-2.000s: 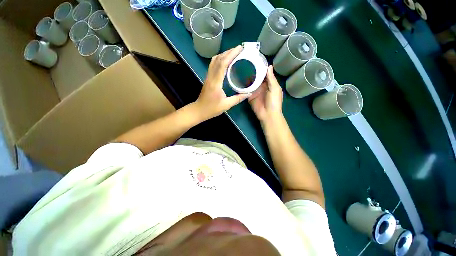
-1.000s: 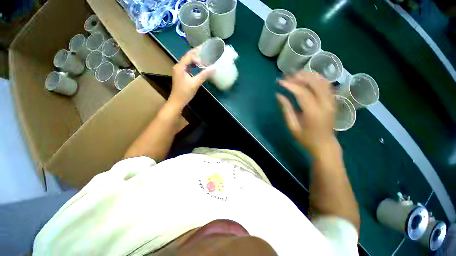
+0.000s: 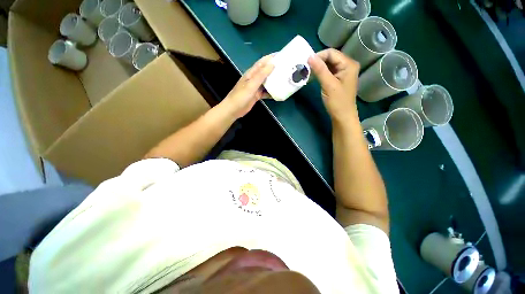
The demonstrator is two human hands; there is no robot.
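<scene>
A housing, white in the light, is held tilted over the near edge of the green bench. A small bracket with a dark opening shows on its side. My left hand grips the housing's left side. My right hand is at its upper right, thumb and fingers touching the housing near its end. What lies between the right fingertips is too small to tell. The inside of the housing is turned away.
Several cream housings stand or lean on the green bench at the right, one leaning housing nearest. Two units with white face rings lie at the lower right. An open carton with housings is at the left.
My right hand has come back from the row of housings to the held housing. The held housing has moved right and turned. A leaning housing at the row's near end is now uncovered.
</scene>
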